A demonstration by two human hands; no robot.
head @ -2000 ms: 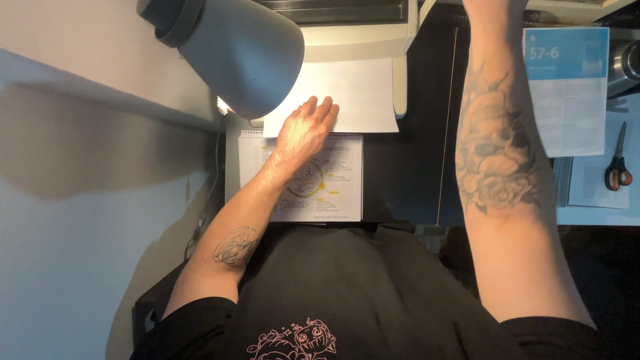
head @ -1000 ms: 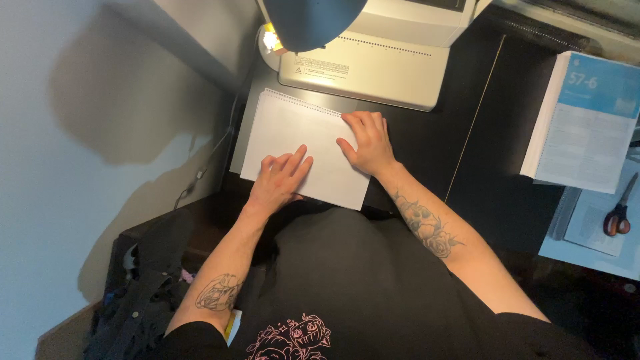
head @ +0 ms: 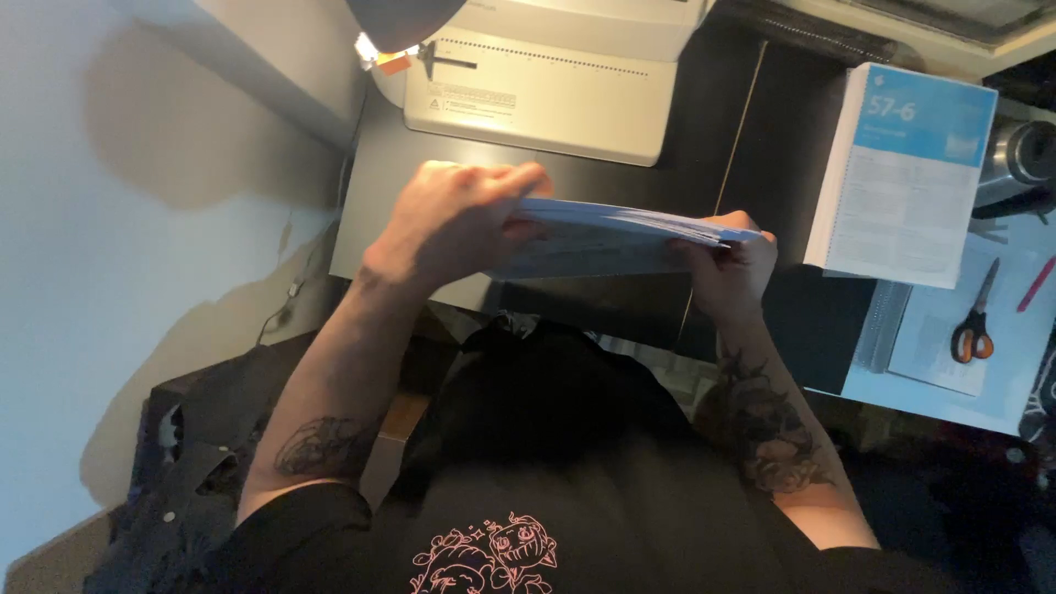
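Note:
A stack of paper sheets [head: 606,239] is held up above the black desk, its edge turned toward the camera. My left hand [head: 466,219] grips one end of the stack, and my right hand [head: 730,264] grips the other, the thumb on the near face. Beyond my hands lies a cream binding machine [head: 544,103] with a row of small slots and a black edge guide. Whether the sheets are joined along one side cannot be told from here.
A lamp head [head: 404,16] hangs over the machine's left side. On the right, a thick stack of printed pages with a blue-topped cover [head: 916,173] lies near a metal vessel [head: 1023,157]. Orange-handled scissors [head: 975,330] rest on papers, with a pink pen-like item [head: 1037,285] alongside.
Both hands were on paper lying on the desk; now they hold the stack raised and tilted between them. The view has shifted.

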